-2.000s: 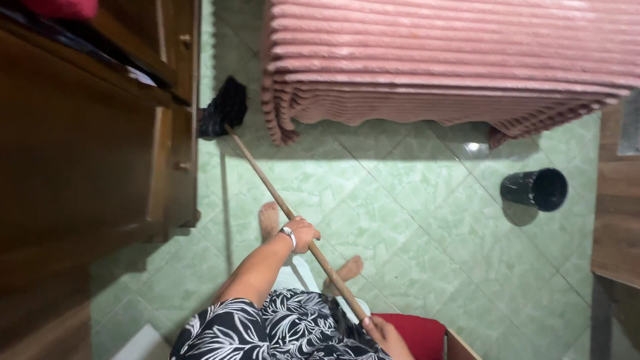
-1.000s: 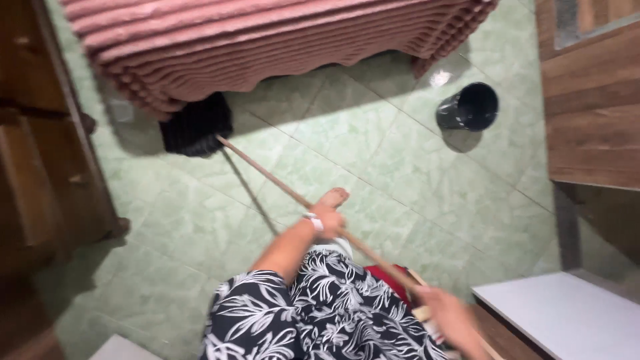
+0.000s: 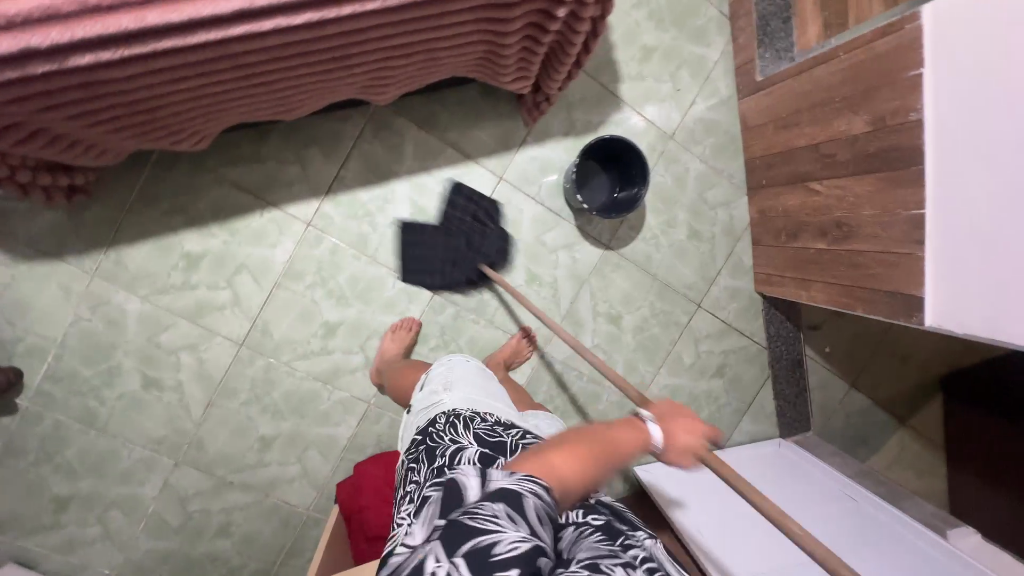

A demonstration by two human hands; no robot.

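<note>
My left hand, with a white band at the wrist, grips a long wooden pole. The pole slants from the floor up to the lower right and leaves the view there. At its far end a dark cloth, blurred and partly folded, lies spread on the green tiled floor in front of my bare feet. Whatever head is under the cloth is hidden. A dark round bucket stands upright to the right of the cloth, apart from it. My right hand is out of view.
A bed with a ribbed pink blanket runs along the upper left. On the right are a wooden plank surface and a white panel. A white tray-like board is at lower right, red fabric at lower left.
The dark cloth on the pole's end has moved from beside the bed's left corner to near the bucket. My left hand has swung right with the pole; my right hand has left the view.
</note>
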